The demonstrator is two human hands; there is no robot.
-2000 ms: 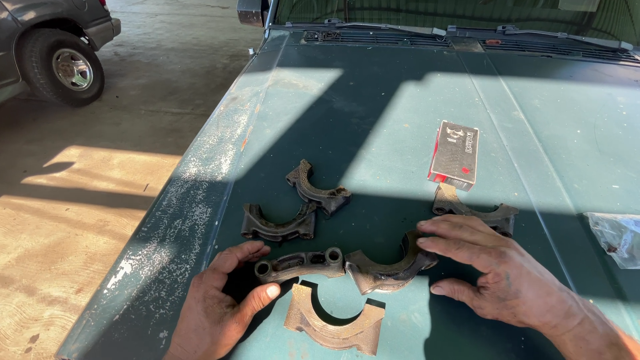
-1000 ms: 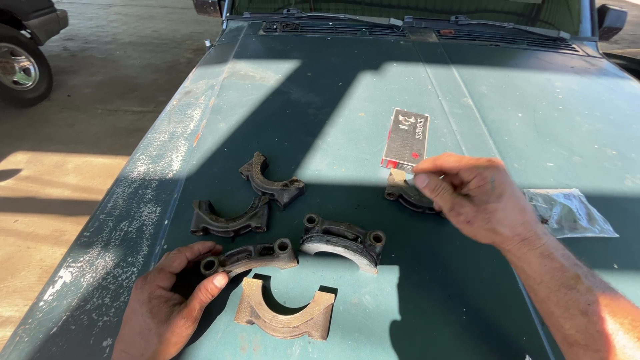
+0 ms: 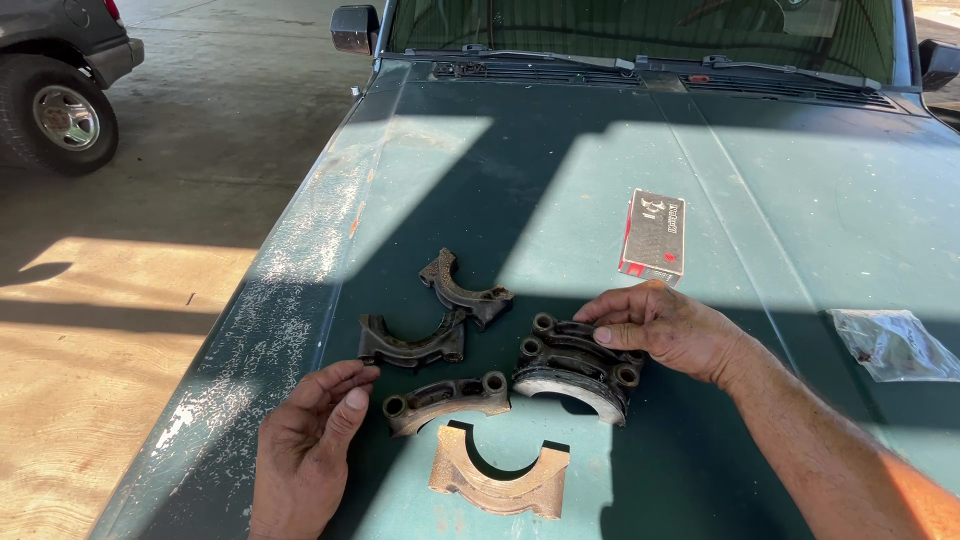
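Observation:
Several metal bearing caps lie on a green car hood. My right hand (image 3: 660, 326) grips a dark bearing cap (image 3: 589, 334) with thumb and fingers, right behind another dark cap with a bright curved front face (image 3: 577, 379); the two look close together or touching. My left hand (image 3: 319, 439) holds nothing, its fingers curled loosely apart from the thumb, left of a cap with two bolt holes (image 3: 446, 397). Nearest me a sunlit cap (image 3: 499, 476) lies with its arch opening away from me. Behind my left fingers are two more dark caps (image 3: 412, 349), (image 3: 466, 292).
A small printed parts box (image 3: 652, 236) lies beyond my right hand on the hood (image 3: 480, 180). A clear plastic bag (image 3: 896, 345) sits at the right. Wipers and the windshield (image 3: 637, 34) are at the back; another vehicle's wheel (image 3: 64, 120) stands at far left.
My right hand has brought the cap from beside the box to just behind the bright-faced cap, which was turned around earlier. My left hand has let go of the two-holed cap.

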